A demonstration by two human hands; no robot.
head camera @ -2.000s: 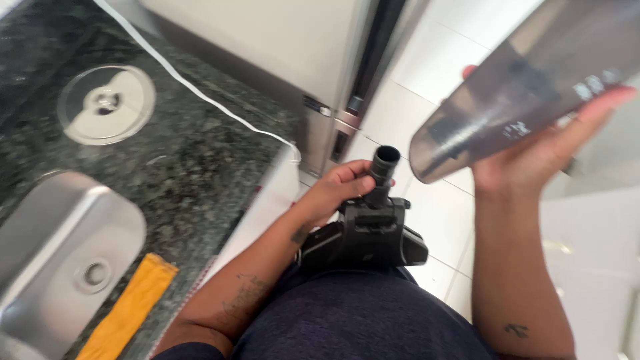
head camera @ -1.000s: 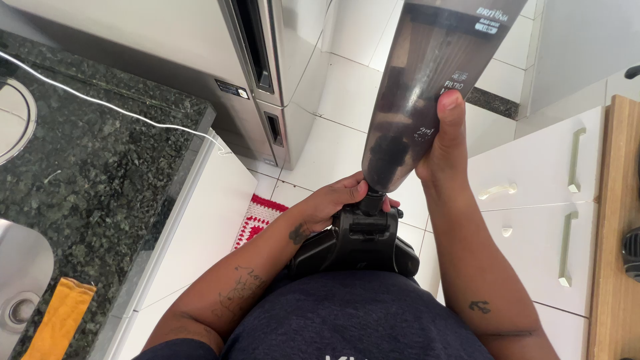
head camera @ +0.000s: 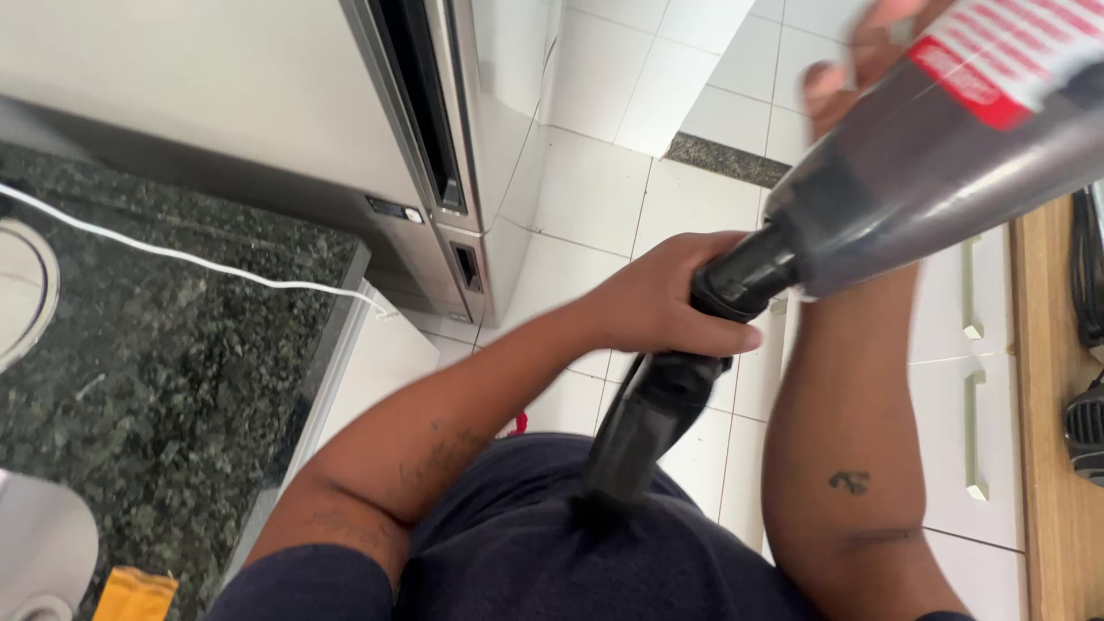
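Note:
My left hand point(head camera: 681, 297) grips the black neck of a vacuum cleaner floor head point(head camera: 651, 414), which rests tilted against my dark shirt. The neck meets the narrow end of a translucent grey vacuum canister point(head camera: 914, 172) with a red and white label that bears writing. The canister slants up to the right and runs out of view. My right hand point(head camera: 862, 65) is at its far side near the top edge, blurred and partly hidden behind it, so its grip on the canister cannot be made out.
Left of me is a dark granite counter point(head camera: 172, 345) with a white cord point(head camera: 172, 250), a steel sink point(head camera: 43, 535) and a yellow cloth point(head camera: 136, 595). A stainless steel refrigerator point(head camera: 259, 112) stands ahead. White drawers point(head camera: 966, 431) and a wooden top point(head camera: 1048, 414) with black items are at right.
The canister has swung from nearly upright to a slant toward the upper right, with my right hand moving up. The floor head has turned sideways. Two seconds ago, canister and neck were apart.

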